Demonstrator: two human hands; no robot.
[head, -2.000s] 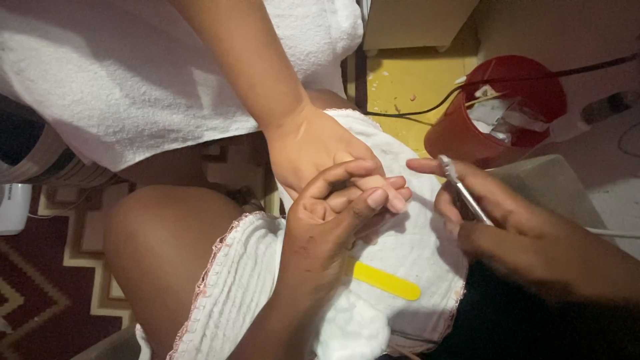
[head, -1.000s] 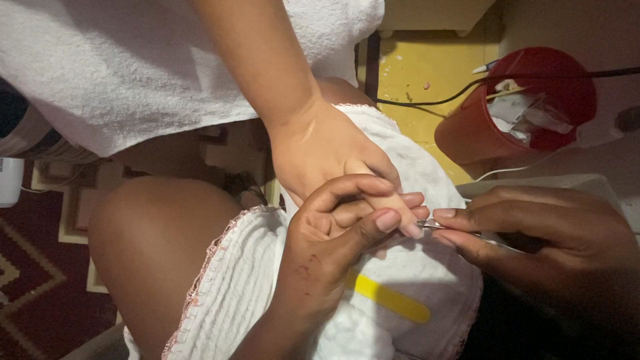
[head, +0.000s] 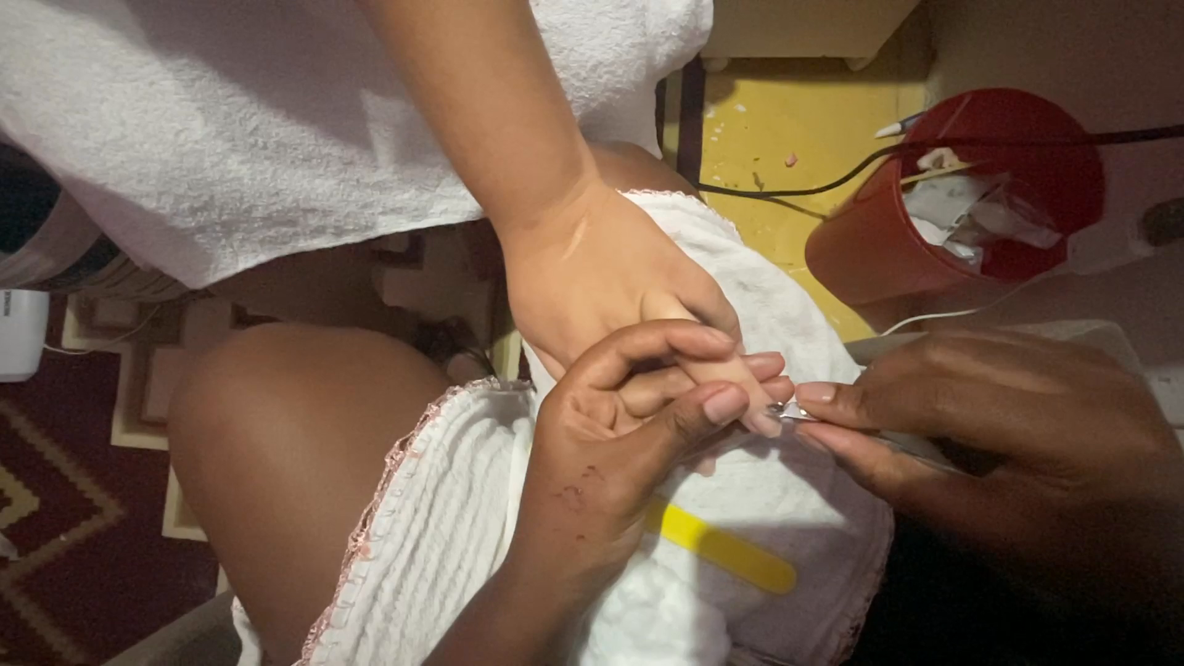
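My left hand is closed around a finger of another person's hand, which reaches in from the top with its back facing up. Between the thumb and fingers of my right hand is a small metal nail tool, probably a cuticle nipper; its tip lies at the nail of the held finger, and its handles are mostly hidden by my hand. Under the hands a white cloth covers the lap. On it lie a yellow nail file and, below my left hand, a wad of cotton wool.
A red bin holding crumpled waste stands at the upper right on a yellow floor mat. A black cable runs across it. A white towel drapes over the other person. A patterned rug lies at the lower left.
My right hand, apart from the other person's fingers two seconds ago with the metal tool raised, has come to the fingertip. My left hand keeps its hold on the finger.
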